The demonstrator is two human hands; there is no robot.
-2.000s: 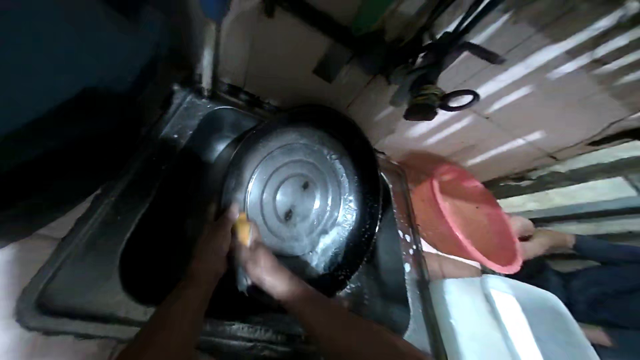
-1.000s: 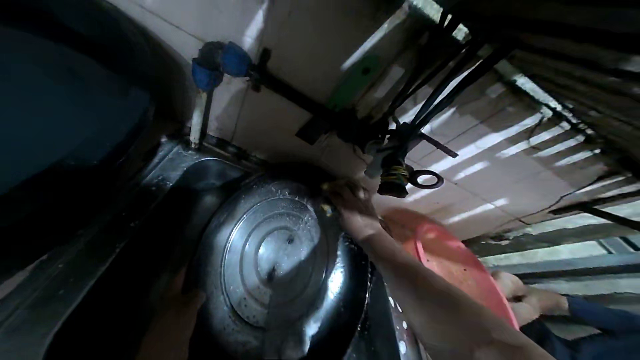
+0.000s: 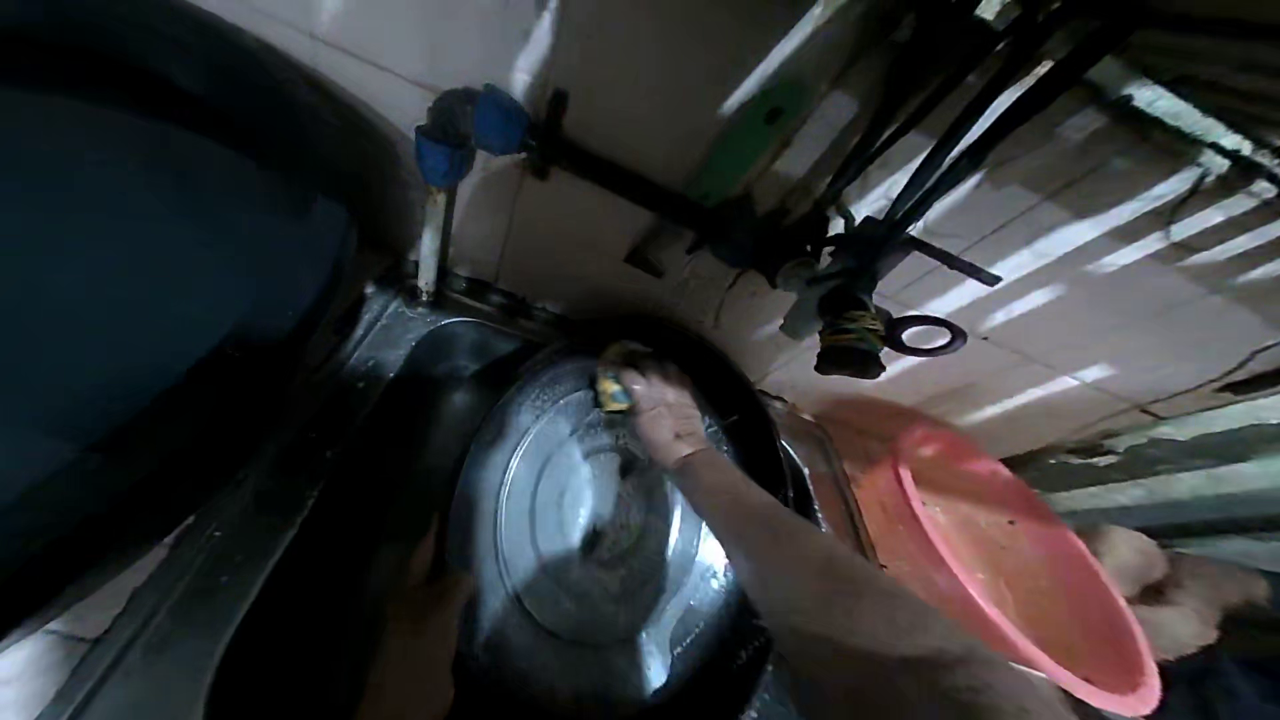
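Note:
A large round metal pan or lid [image 3: 590, 540], wet and ringed on its face, lies tilted in a dark metal sink [image 3: 400, 330]. My right hand [image 3: 660, 405] presses a small yellow sponge [image 3: 612, 392] onto the upper part of its face. In deep shadow, my left hand [image 3: 440, 570] is at the left edge of the round piece; whether its fingers grip the rim cannot be made out.
A pink plastic basin [image 3: 1010, 560] stands at the right, with another person's hands [image 3: 1160, 580] beside it. A pipe with blue fittings [image 3: 445, 150] rises behind the sink. Tools and a ring [image 3: 925, 336] hang by the tiled wall. A large dark container [image 3: 150, 300] fills the left.
My right hand with the sponge has moved from the lower left of the round piece to its upper part, lately inward from the upper right edge. The view has shifted.

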